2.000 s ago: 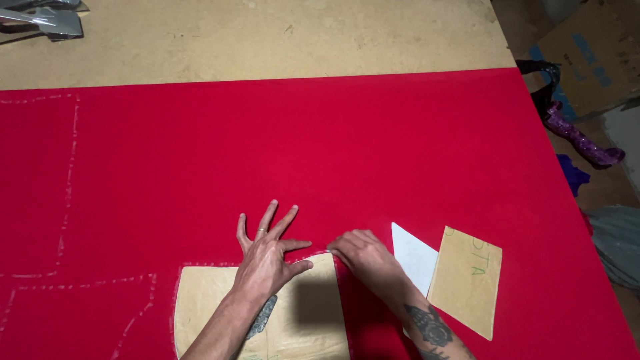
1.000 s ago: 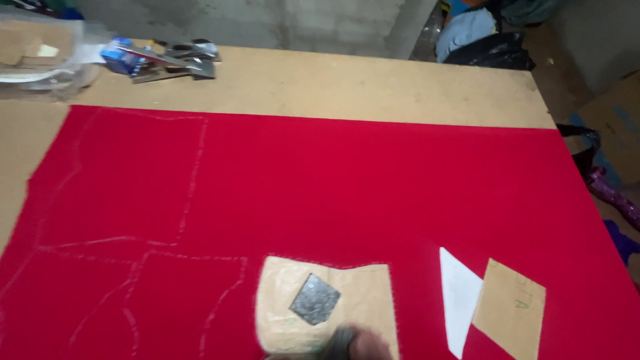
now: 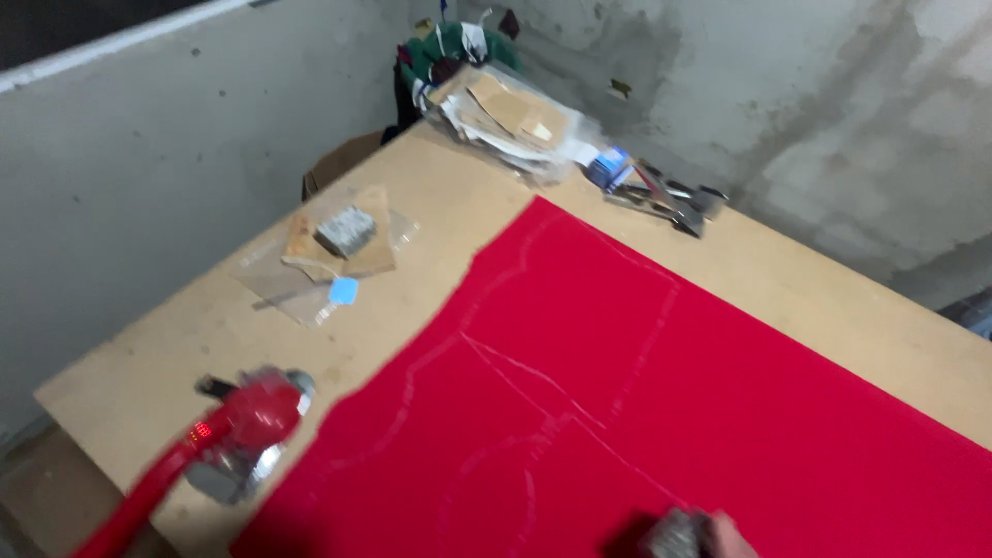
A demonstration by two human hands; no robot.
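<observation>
At the bottom edge a blurred hand, seemingly my right hand [image 3: 732, 535], grips a rough grey stone block [image 3: 676, 535] on its left side, over the red fabric [image 3: 744, 418]. Most of this hand is cut off by the frame. My left hand is not seen. The fabric lies spread on the table, and white chalk outlines [image 3: 535, 372], some straight and some curved, run over its left part. Left of the fabric a red cloth-cutting machine [image 3: 260, 415] with a red cord or arm stands on the wooden tabletop [image 3: 434, 178].
Another grey stone block [image 3: 346, 231] rests on brown paper pieces [image 3: 380, 256] and a clear plastic bag. In the far corner lie a bag of paper patterns [image 3: 519, 116], a blue box [image 3: 607, 167] and metal scissors [image 3: 666, 198]. A green bin [image 3: 496, 50] stands behind; walls flank the table.
The view has swung far to the left, so the paper patterns on the fabric are out of frame. Two seconds ago both hands were on a brown pattern; now one hand holds a stone block.
</observation>
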